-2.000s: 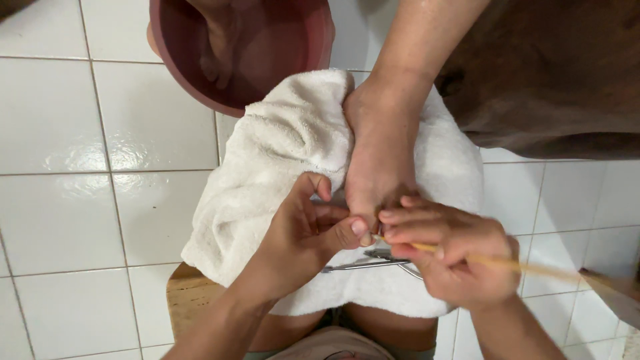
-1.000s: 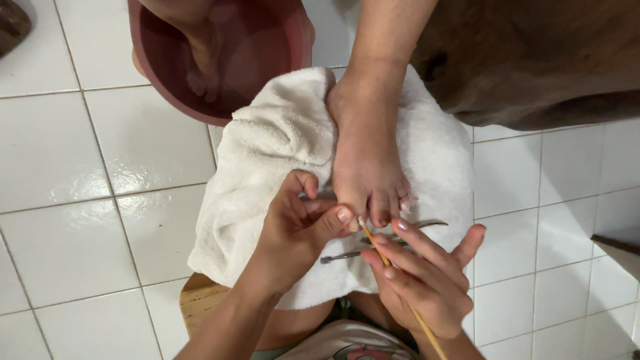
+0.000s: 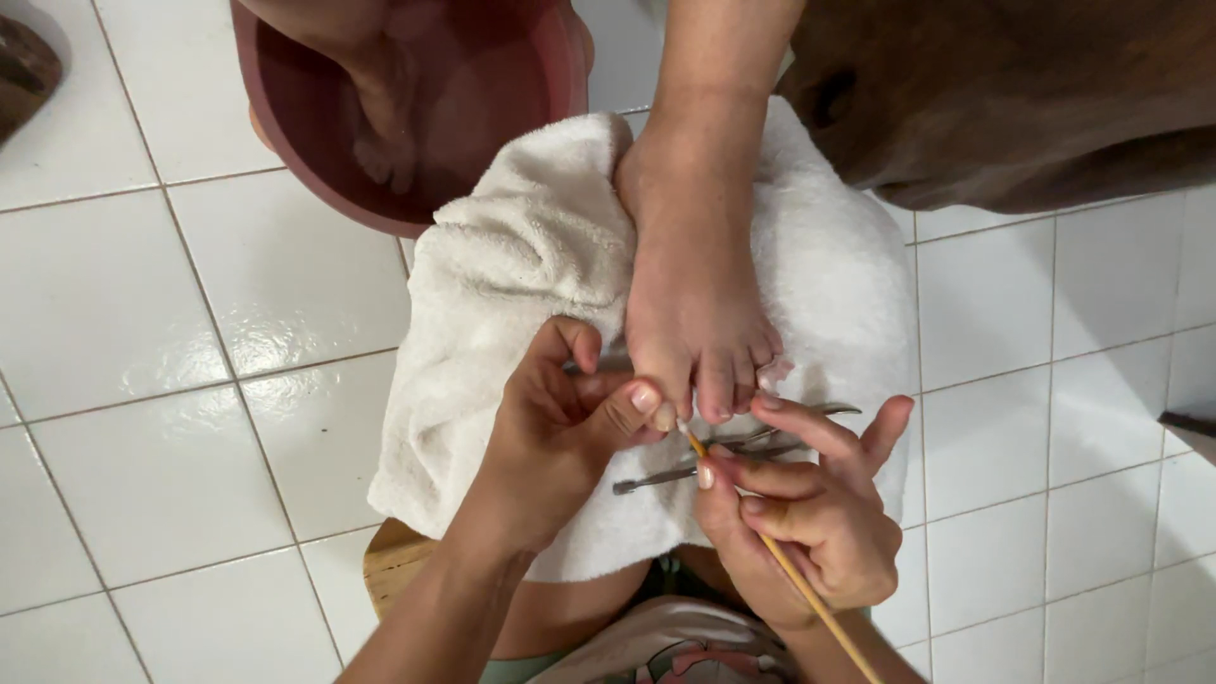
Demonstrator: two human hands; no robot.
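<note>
Another person's bare foot (image 3: pixel 698 275) rests on a white towel (image 3: pixel 494 332) over my lap, toes toward me. My left hand (image 3: pixel 570 427) grips the big toe, thumb beside its nail. My right hand (image 3: pixel 807 513) holds a thin wooden stick (image 3: pixel 817 603); its tip, with something white on it, touches the big toe's nail edge. One right fingertip lies near the smaller toes. Beneath the toes, metal nail-care tools (image 3: pixel 655 478) lie on the towel, partly hidden by my right hand. A crumpled pinkish-white bit (image 3: pixel 774 373) is by the little toe.
A dark red plastic basin (image 3: pixel 332 190) holds the other foot (image 3: pixel 385 142) at the upper left. Brown fabric (image 3: pixel 997 104) hangs at the upper right. A wooden seat edge (image 3: pixel 394 560) shows at lower left, above white floor tiles (image 3: pixel 304 266). A dark object (image 3: pixel 24 76) is at far left.
Two seconds ago the stick pointed right, blurred; it now slants down toward the lower right. My right hand has turned, its fingers spread more. My left hand still holds the big toe.
</note>
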